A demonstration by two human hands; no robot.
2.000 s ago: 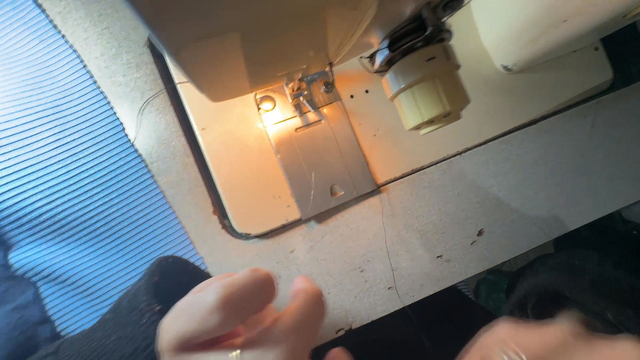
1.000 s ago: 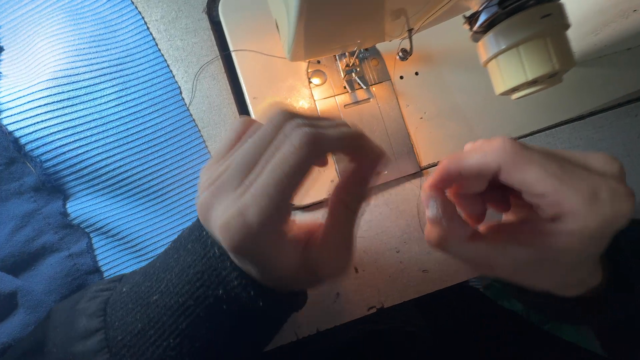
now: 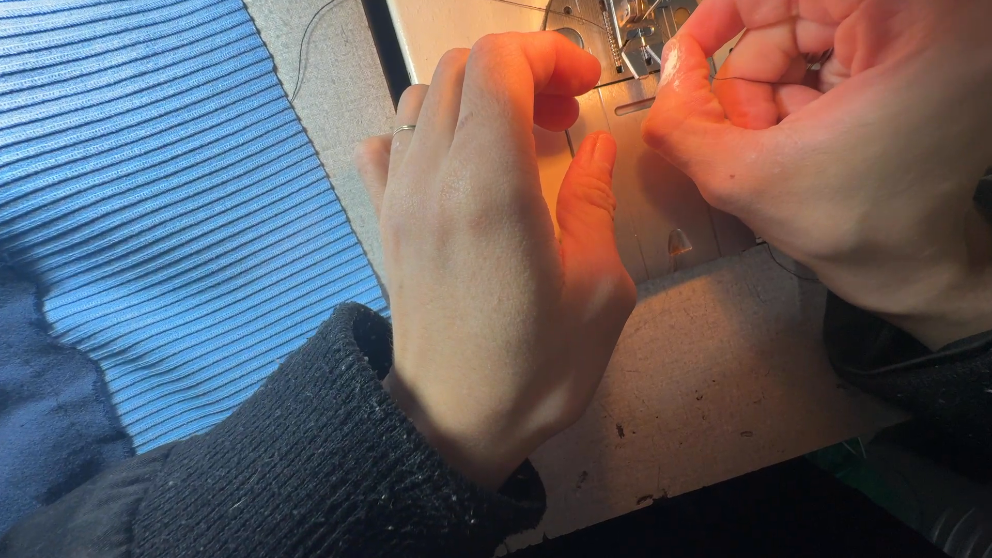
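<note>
Under the lamp, the presser foot [image 3: 640,46] of a sewing machine shows between my two hands. My left hand [image 3: 496,225], with a ring on one finger, hovers over the machine's bed, its thumb and forefinger apart and nothing seen between them. To the right, my right hand [image 3: 821,132] is curled with thumb and forefinger together, close to the presser foot. A thin dark thread [image 3: 756,80] runs across its fingers, and the hand is closed on it. The metal slide plate [image 3: 659,225] lies below both hands.
Blue ribbed fabric [image 3: 178,201] covers the left side, with darker blue cloth [image 3: 50,387] at its lower left. A loose thread [image 3: 301,58] curls on the grey table [image 3: 697,387]. The table's front edge slants across the lower right.
Both hands have come up from the table's front edge to the needle area. My left hand's thumb and forefinger, close together one second ago, are now apart. The view has moved nearer the machine.
</note>
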